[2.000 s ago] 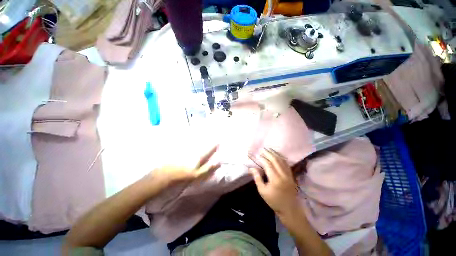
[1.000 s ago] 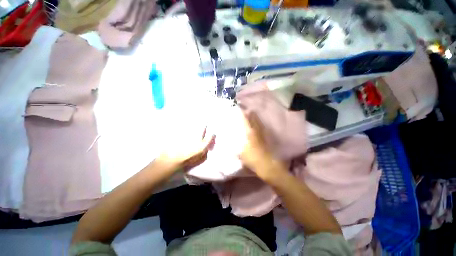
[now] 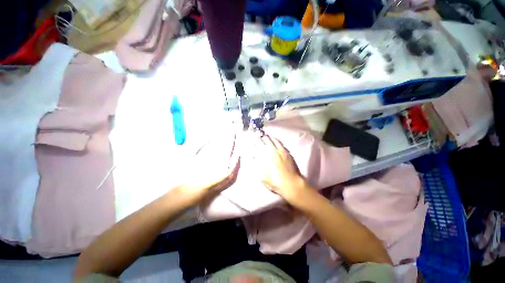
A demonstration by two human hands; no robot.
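A dusty-pink garment panel [image 3: 326, 160] lies under the head of the white sewing machine [image 3: 310, 77] and hangs over the table's front edge. The presser foot and needle [image 3: 256, 122] are at the panel's back edge. My right hand [image 3: 279, 168] lies on the panel, fingertips just in front of the presser foot. My left hand [image 3: 213, 171] rests at the panel's left side, partly washed out by glare. Whether either hand grips the cloth cannot be told.
Blue thread snips [image 3: 178, 121] lie left of the needle. A pink panel with a flap [image 3: 75, 160] lies at left. A black phone [image 3: 351, 139] lies at right. A blue crate [image 3: 443, 204] and pink panels [image 3: 382, 207] are at lower right. A dark maroon cone [image 3: 224, 33] stands above the needle.
The panel has been turned and bunched from its earlier flatter lie. My right hand has moved up and left to the presser foot. The whole view has shifted slightly.
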